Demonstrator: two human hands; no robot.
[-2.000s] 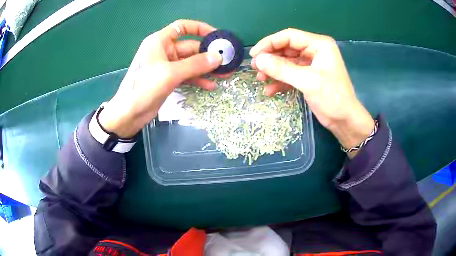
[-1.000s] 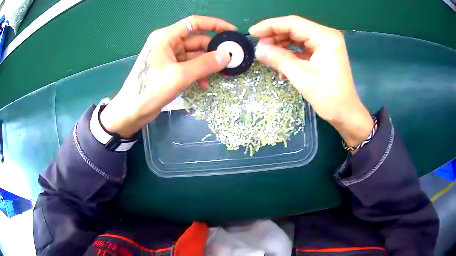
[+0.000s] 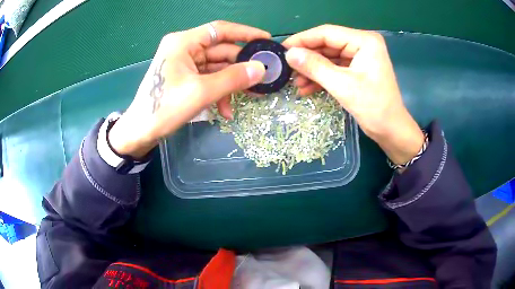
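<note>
A black wheel [image 3: 246, 54] with a pale grey hub and a small middle hole is upright above the far edge of the clear box [image 3: 257, 192]. My left hand [image 3: 197, 79] holds the wheel's left side, with the thumb on the hub. My right hand [image 3: 344, 73] has its thumb and forefinger closed at the wheel's right rim, touching it. Whether a small pin is between those fingertips cannot be seen. A heap of tiny silver to yellow-green metal pieces [image 3: 288, 132] lies in the box below. A white paper slip at the box's left is mostly hidden by my left hand.
The box sits on a smooth dark green ledge [image 3: 452, 96]. Beyond it is a green belt [image 3: 113, 34] with a white rail [image 3: 42, 28] at far left. A pale plastic bag [image 3: 21, 12] is in the top left corner. Blue objects show at the left and right edges.
My right fingertips have moved left and onto the wheel's rim. The wheel has shifted slightly right and turned a little. The box appears slightly higher in view than at first.
</note>
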